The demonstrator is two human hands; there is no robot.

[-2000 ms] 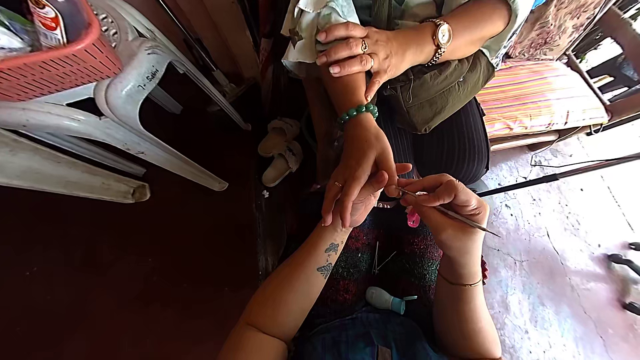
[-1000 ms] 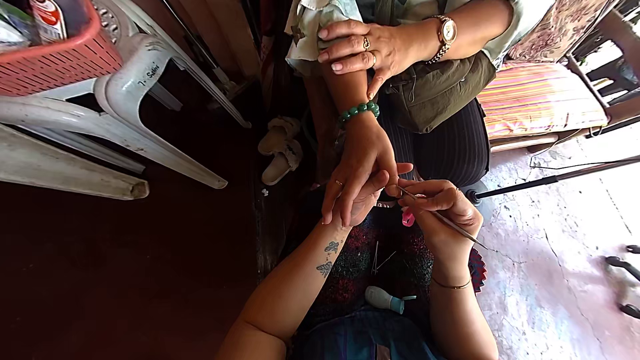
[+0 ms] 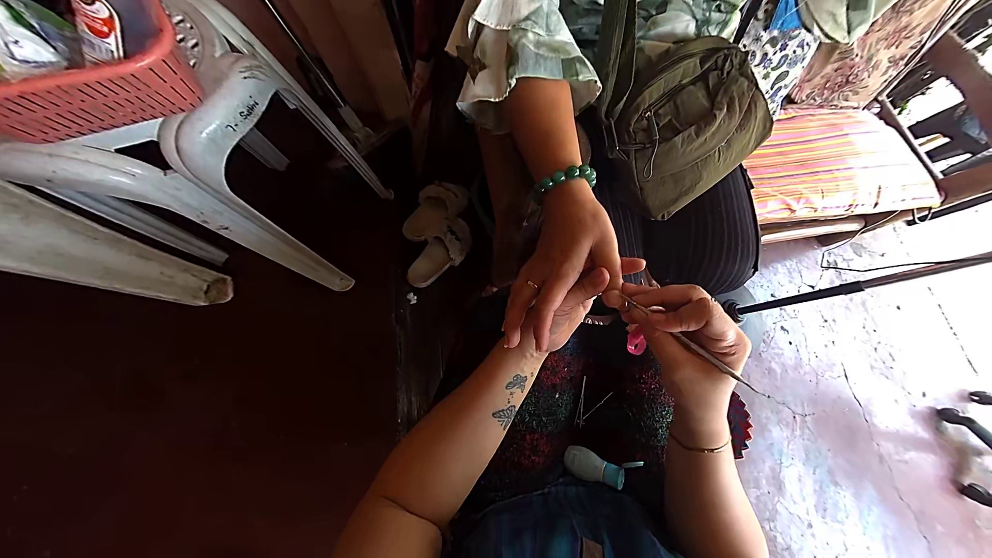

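Observation:
My left hand (image 3: 572,314) lies under another person's hand (image 3: 570,248) and holds it by the fingers; that hand wears a ring and a green bead bracelet (image 3: 567,177). In my right hand (image 3: 694,325) is a thin metal manicure tool (image 3: 709,356), its tip at the other person's fingertip. A small pink object (image 3: 635,339) hangs just beneath my right fingers. On the dark patterned cloth over my lap (image 3: 550,411) lie thin sticks (image 3: 583,403) and a small white bottle with a blue cap (image 3: 593,466).
A white plastic chair (image 3: 209,147) with a red basket (image 3: 101,97) stands at the left. Pale slippers (image 3: 438,232) lie on the floor. An olive bag (image 3: 690,124) rests on the other person's lap. A black pole (image 3: 860,287) and striped seat cushion (image 3: 841,163) are at the right.
The other person's second hand, with a watch, rested on their forearm in both earlier frames and is now out of view. My hands have stayed in nearly the same place.

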